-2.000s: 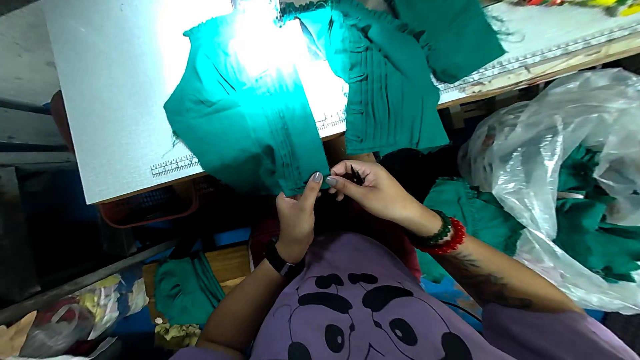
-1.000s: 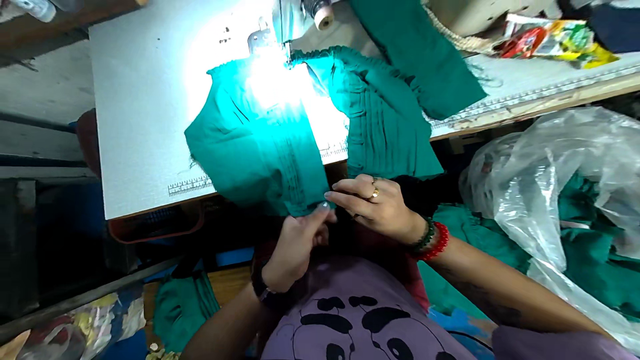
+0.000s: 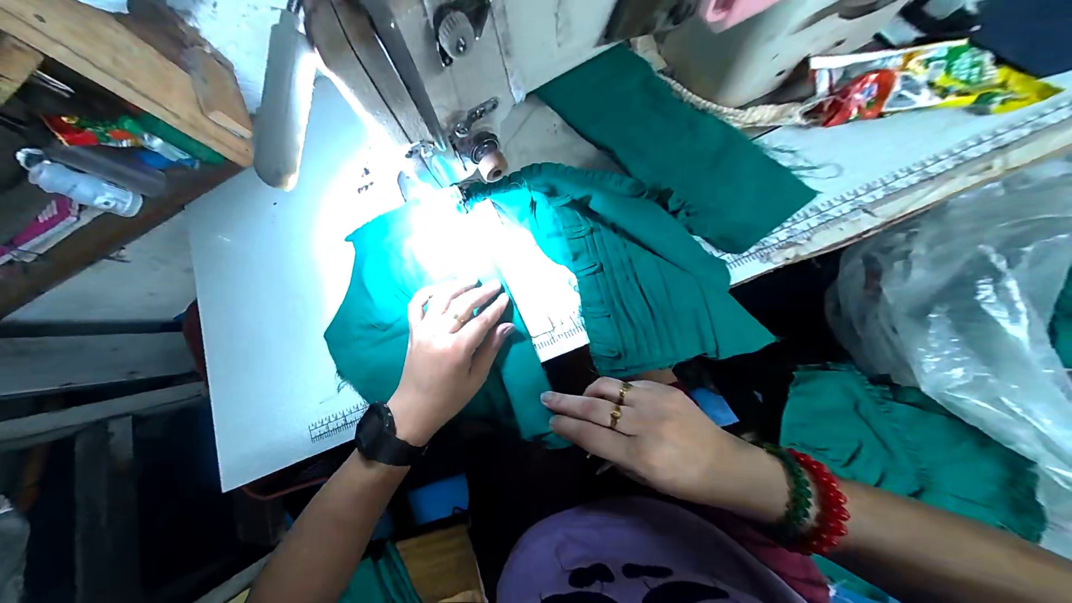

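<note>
Green fabric (image 3: 381, 293) with sewn pleats lies over the sewing table, its upper edge at the needle area of a sewing machine (image 3: 469, 109). My left hand (image 3: 456, 335) rests flat on the left panel, fingers slightly spread, just below the bright lamp glare. At the lower edge of that panel is my right hand (image 3: 645, 427), fingertips at the cloth's border; a thin metal thing shows partly under its fingers, too hidden to name. A pleated green panel (image 3: 653, 293) lies to the right. Glare hides the presser foot.
A green strip (image 3: 678, 151) lies behind the pleated panel. Snack packets (image 3: 921, 79) are at the back right. A clear plastic bag (image 3: 963, 276) and more green cloth (image 3: 904, 444) sit at the right. A wooden shelf (image 3: 126, 67) holds a small bottle (image 3: 84, 184). Printed rulers (image 3: 335, 423) edge the table.
My left hand has left the cloth's lower corner and moved up onto the panel. My right hand stays near the lower edge, its fingers now extended. The view has shifted, showing more of the machine.
</note>
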